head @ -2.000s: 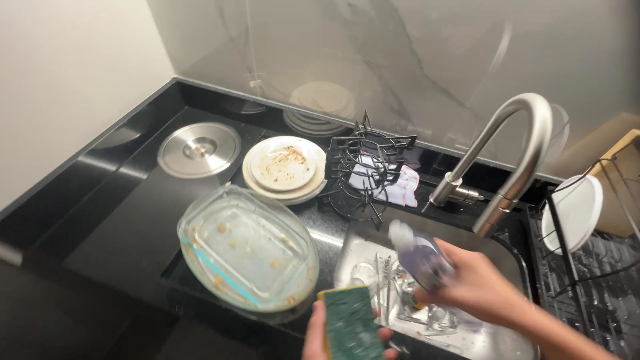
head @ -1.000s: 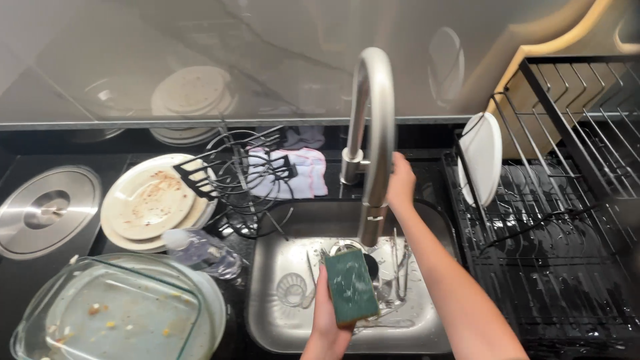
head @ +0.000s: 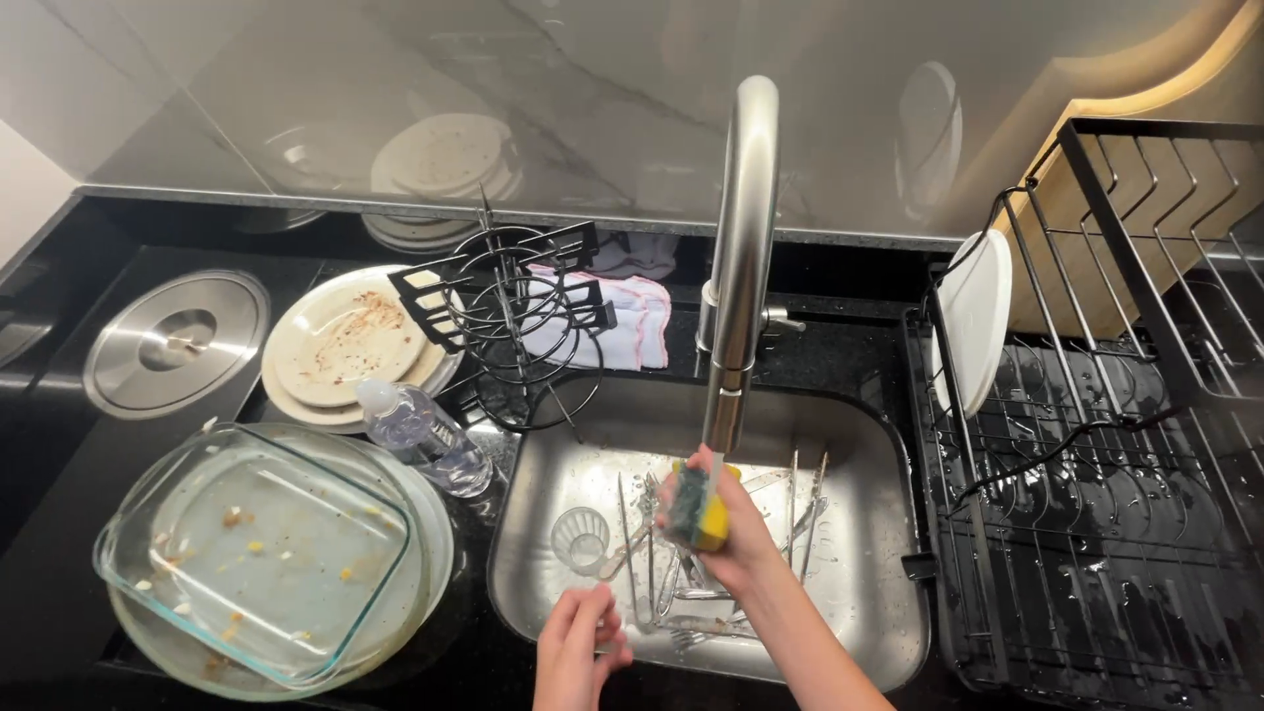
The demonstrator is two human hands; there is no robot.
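Observation:
My right hand (head: pixel 736 538) grips a green and yellow scouring sponge (head: pixel 703 506) under the spout of the brushed metal faucet (head: pixel 746 227), where water runs onto it. Over the near left rim of the steel sink (head: pixel 859 592), my left hand (head: pixel 583 637) has its fingers curled loosely and holds nothing visible. Below the hands, several pieces of cutlery (head: pixel 681 597) lie on the sink floor, partly hidden by my right hand. A clear ribbed glass (head: pixel 581 540) is in the sink's left part. The clear bottle of dish liquid (head: pixel 430 439) leans left of the sink.
A glass baking dish (head: pixel 267 553) with food scraps rests on other dishes at the left. Behind are stained plates (head: pixel 346 341), a round steel lid (head: pixel 178 344), black wire racks (head: pixel 513 316) and a cloth (head: pixel 632 321). A dish rack (head: pixel 1047 553) holds a white plate (head: pixel 973 326).
The sponge has passed from my left hand to my right, which has come down from behind the faucet. Two seconds ago my right hand held the bottle, which now rests left of the sink.

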